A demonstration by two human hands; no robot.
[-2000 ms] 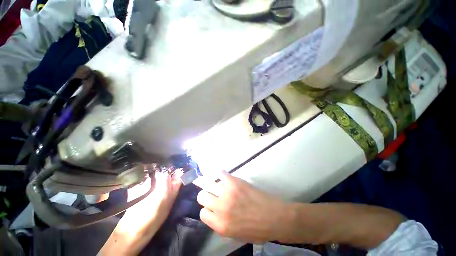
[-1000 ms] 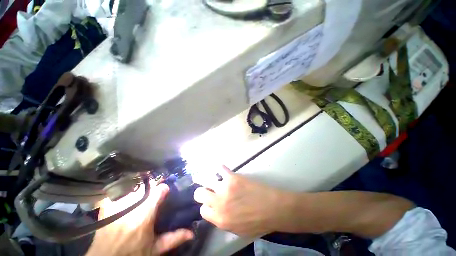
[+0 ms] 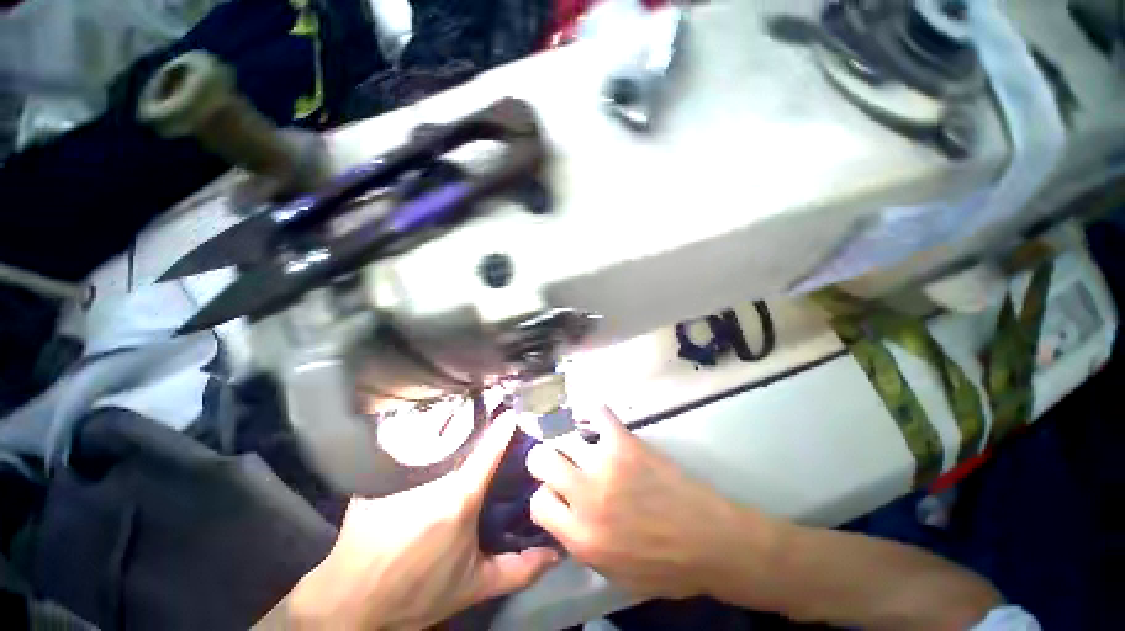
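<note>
The cream sewing machine head [image 3: 691, 197] fills the upper middle. Below its lit needle area, a dark navy fabric part [image 3: 512, 499] lies between my hands. My left hand [image 3: 413, 542] is left of it, fingertips near the needle and thumb spread on the fabric's near edge. My right hand [image 3: 617, 499] is bent at the right of the needle, fingertips at the fabric's edge beside a small grey piece [image 3: 555, 423]. The glare hides the needle and what my fingertips pinch. Charcoal-grey cloth [image 3: 173, 518] lies at the left.
Thread snips [image 3: 333, 228] with purple marks rest on the head's left end, near a tan knobbed post [image 3: 228, 117]. Small black scissors [image 3: 725, 335] lie under the arm. A green-yellow patterned strap [image 3: 894, 394] wraps the bed at right. Dark cloth lies behind the machine.
The view has shifted, so the machine's left end and the grey cloth show more. My left hand now reaches closer to the needle, and a small grey piece shows beside my right fingertips.
</note>
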